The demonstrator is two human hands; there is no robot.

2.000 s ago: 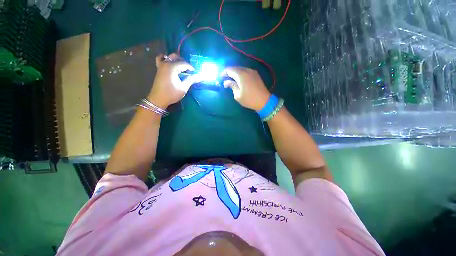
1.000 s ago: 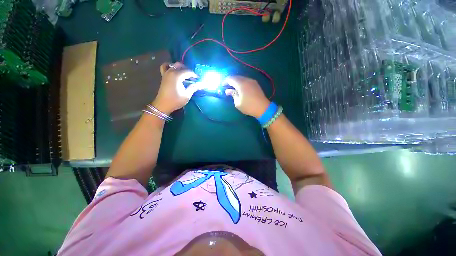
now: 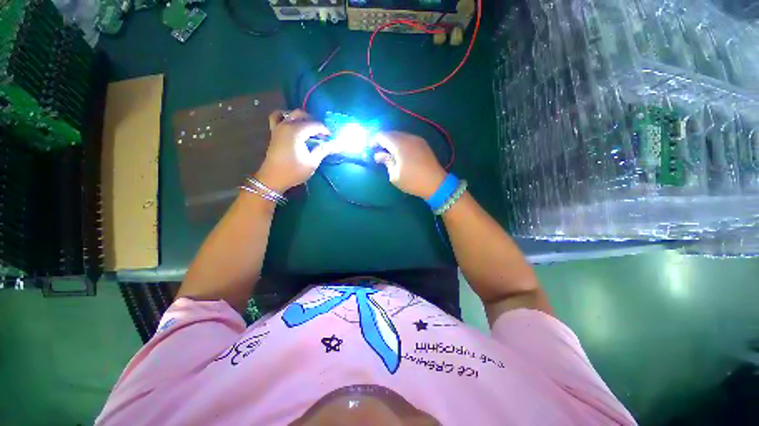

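Observation:
A circuit board [image 3: 351, 138] is lit bright white and blue between my two hands, above the dark green mat. The glare hides most of its shape. My left hand [image 3: 293, 150] grips its left edge, with the fingertips partly washed out by light. My right hand [image 3: 409, 161] grips its right edge. A red lead [image 3: 345, 74] loops from the back towards the board. A thin dark lead [image 3: 354, 202] curves below it. Where the leads meet the board cannot be seen.
A brown pad [image 3: 229, 158] with small bright bits and a cardboard strip [image 3: 133, 175] lie left. A black board rack [image 3: 58, 191] stands far left. Clear blister trays [image 3: 599, 141] are stacked right. Instruments [image 3: 395, 18], spare boards [image 3: 182, 18] and a pen-like tool [image 3: 329, 58] are at the back.
The view has shifted, so the bench things sit lower and more of the instruments shows at the back. Both hands still hold the lit board in about the same place.

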